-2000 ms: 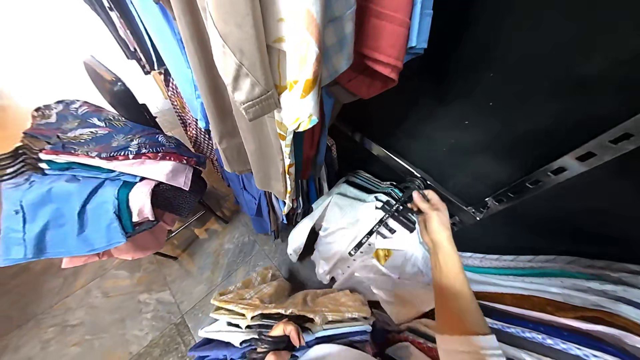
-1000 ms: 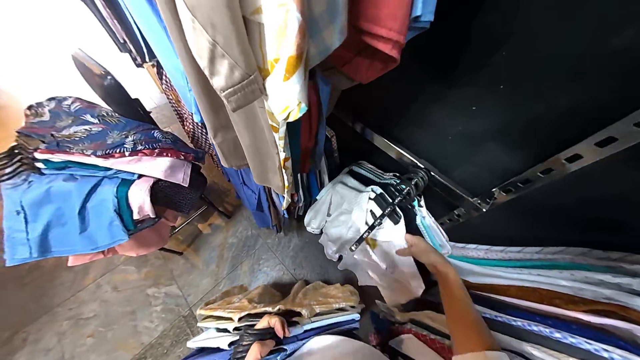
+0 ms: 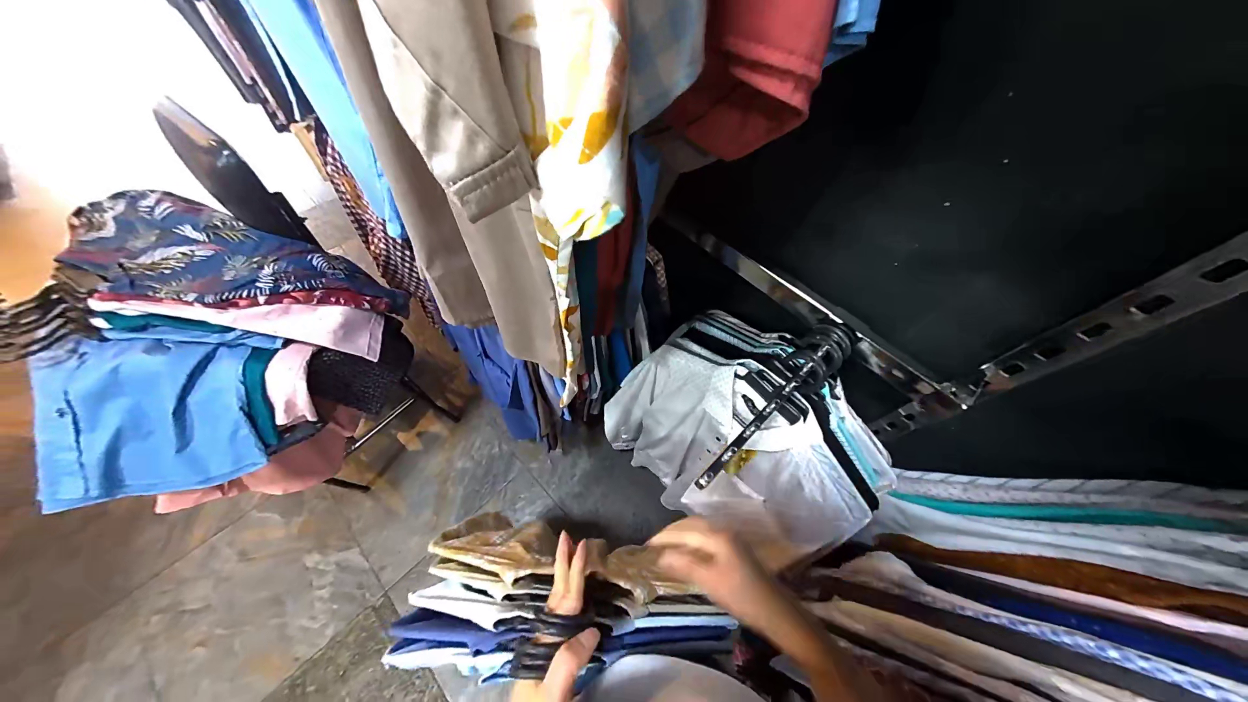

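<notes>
My left hand (image 3: 565, 624) grips the black hanger hooks (image 3: 541, 651) of a stack of shirts at the bottom centre. A tan shirt (image 3: 497, 544) lies uppermost on that stack, with white and blue ones under it. Blurred, my right hand (image 3: 717, 561) is over the tan shirt's right side, fingers bent; whether it holds the cloth cannot be told. Just beyond it, white and grey shirts (image 3: 682, 409) hang on black hangers from a slotted metal arm (image 3: 751, 429), their hooks bunched near the wall rail.
Trousers and shirts (image 3: 468, 175) hang overhead. At the left, folded shirts on hangers (image 3: 156, 409) lie over a chair or stand on the tiled floor. A row of hanging garments (image 3: 1063, 575) fills the lower right, below a slotted metal rail (image 3: 1121, 322) on the black wall.
My right hand was at the hanger hooks on the metal arm, let go of them, and has moved down and left to the tan shirt. My left hand still holds the stack's hooks.
</notes>
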